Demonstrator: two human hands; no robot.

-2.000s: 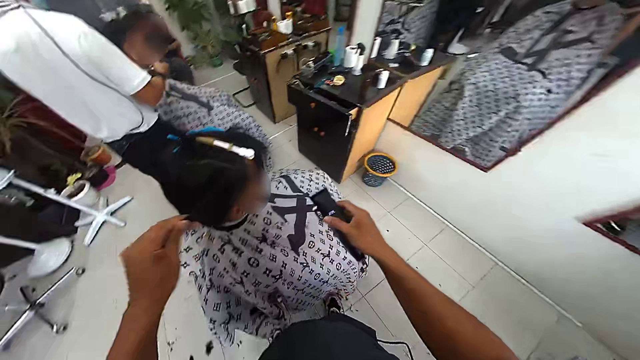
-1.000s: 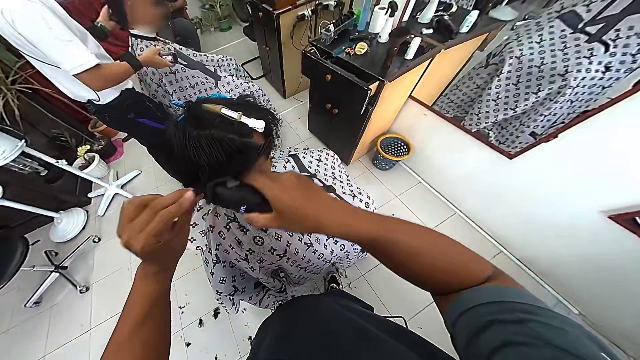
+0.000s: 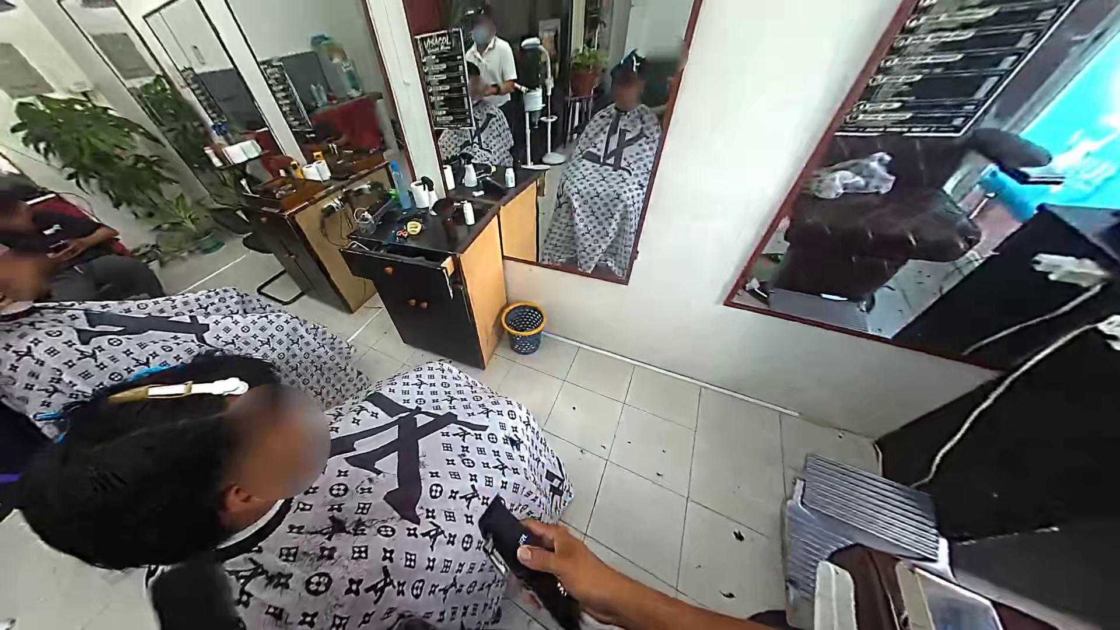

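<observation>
My right hand [image 3: 573, 564] is shut on a black hair clipper [image 3: 525, 560], held in front of the patterned cape [image 3: 420, 472] of a seated person. That person's dark hair [image 3: 131, 472] is at the lower left, with a white and gold hair clip [image 3: 188, 389] on top and a bit of blue beside it. The clipper is apart from the hair. A dark blurred object [image 3: 194, 595] shows below the hair at the bottom edge; what it is I cannot tell. My left hand is out of view.
A second caped person [image 3: 175, 341] sits at the left. Beyond stands a black cabinet [image 3: 437, 306] with a drawer pulled out and bottles on top, beside a waste basket [image 3: 523, 328]. Wall mirrors [image 3: 604, 175] hang behind. A metal footrest [image 3: 857, 516] is at the lower right.
My right hand and the clipper have moved away from the hair by the ear. My left hand, beside the hair before, has left the view. The view has swung up and right.
</observation>
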